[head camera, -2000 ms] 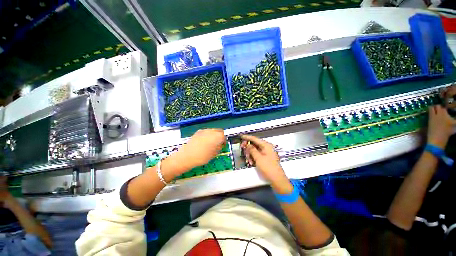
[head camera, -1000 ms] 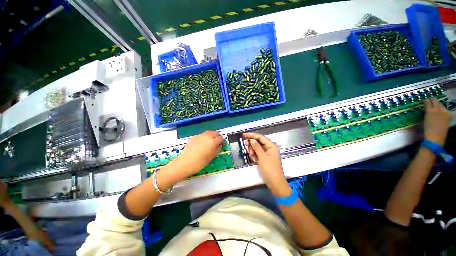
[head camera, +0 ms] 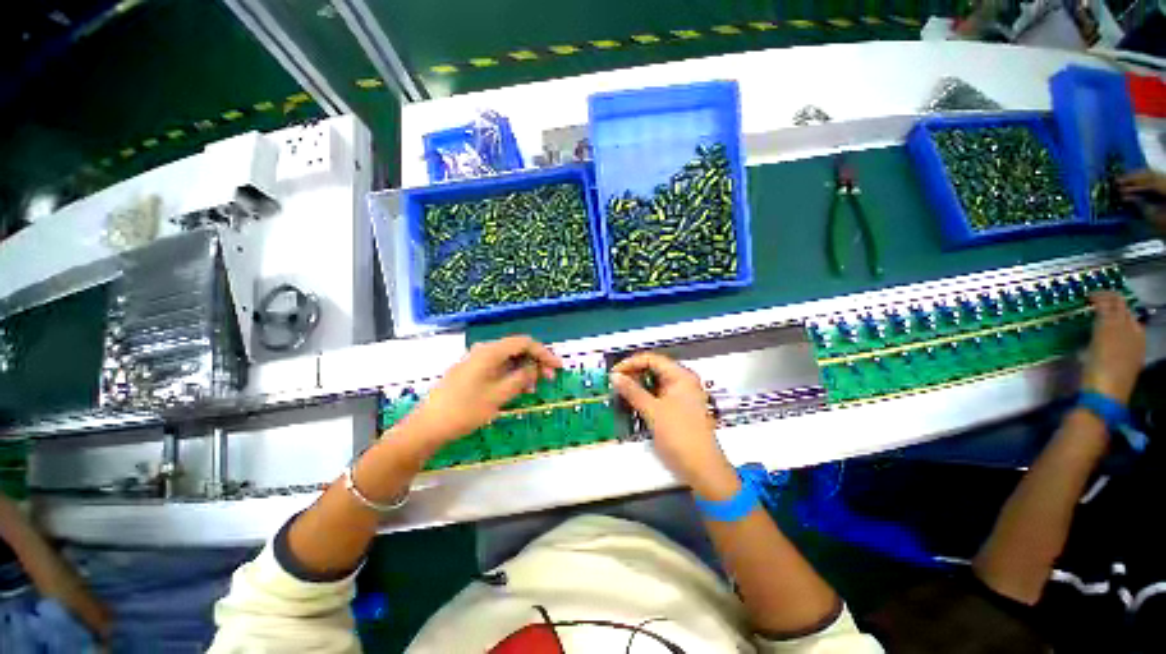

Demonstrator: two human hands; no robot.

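Note:
A green PCB panel [head camera: 512, 432] lies in the rail in front of me, with small parts in a row along its far side. My left hand [head camera: 492, 383] is over the panel's middle, its fingers bent; whether it holds something is too small to tell. My right hand [head camera: 662, 399] is at the panel's right end, thumb and fingertips close together; any part between them is too small to make out. Two blue bins behind the rail, a wide left one [head camera: 509, 243] and a taller right one [head camera: 671, 230], hold dark and yellow-green capacitors.
Green-handled cutters [head camera: 852, 230] lie on the dark green mat. Another populated panel [head camera: 959, 335] lies in the rail to the right, with a neighbour's hand [head camera: 1115, 348] at it. Two more blue bins [head camera: 1004, 179] stand behind. Shiny grey stack [head camera: 164, 319] at left; another person's arm at lower left.
My left hand has moved left, away from the panel's right end, and its fingers have spread. My right hand now touches the panel's right end. The neighbour's other hand has appeared at the far-right bin.

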